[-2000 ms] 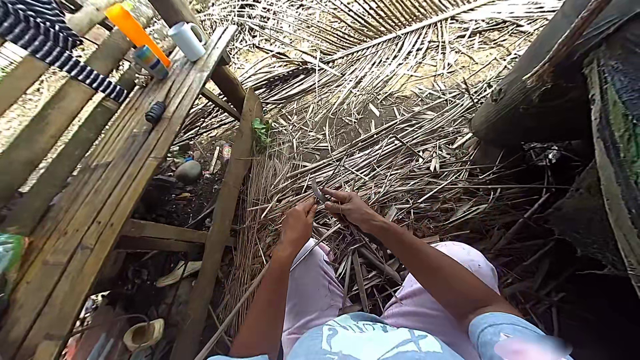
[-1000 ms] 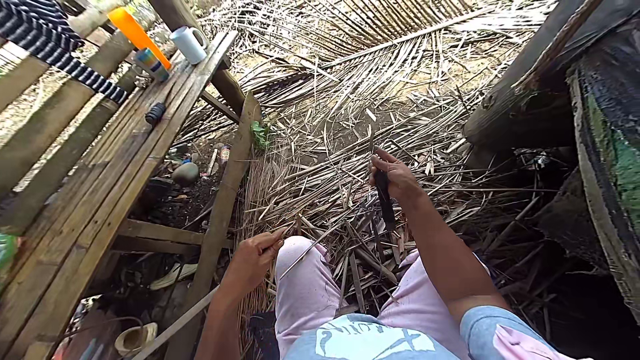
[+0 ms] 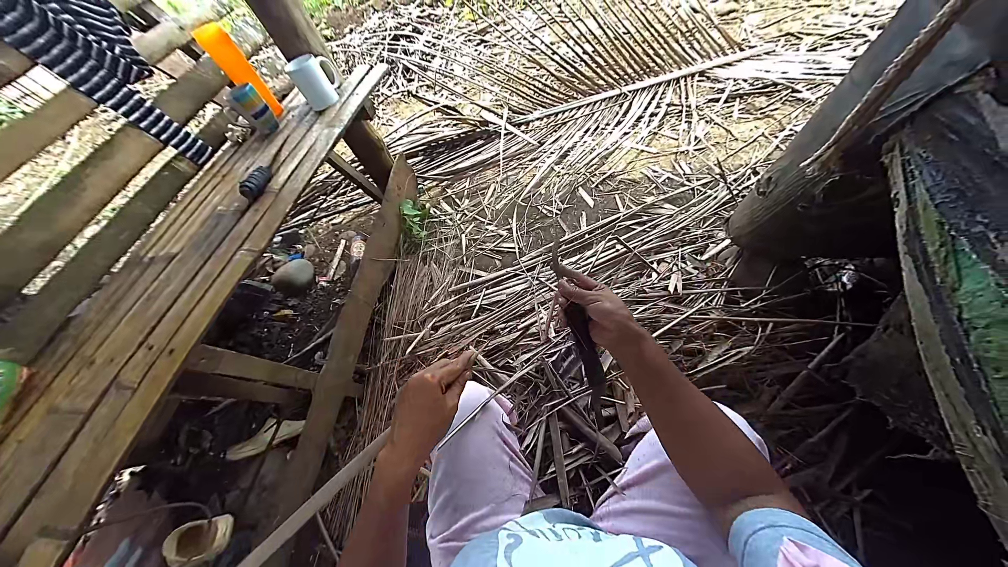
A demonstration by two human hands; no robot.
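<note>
My left hand (image 3: 425,402) is closed around a long pale stalk (image 3: 327,492) above my left knee, its thick end running down to the lower left. A thin strip (image 3: 504,383) slants up to the right beside that hand. My right hand (image 3: 600,311) grips a dark tool, seemingly a knife (image 3: 584,346); a curved, thin part rises above the fingers and a dark part hangs below the palm. The two hands are apart, the right one higher and farther forward. Cut strips and dry palm leaf ribs (image 3: 535,291) lie on the ground around and beyond them.
On the left stands a slatted bench (image 3: 157,315) with a white mug (image 3: 313,81), a striped cup (image 3: 252,108), an orange object (image 3: 236,67) and a dark coiled item (image 3: 254,183). A thick log (image 3: 811,173) is at right. A dried palm frond (image 3: 646,87) lies ahead.
Two seconds ago both hands were together in front of my knees. They have since separated, my left hand drawing back to the lower left and my right hand up to the right.
</note>
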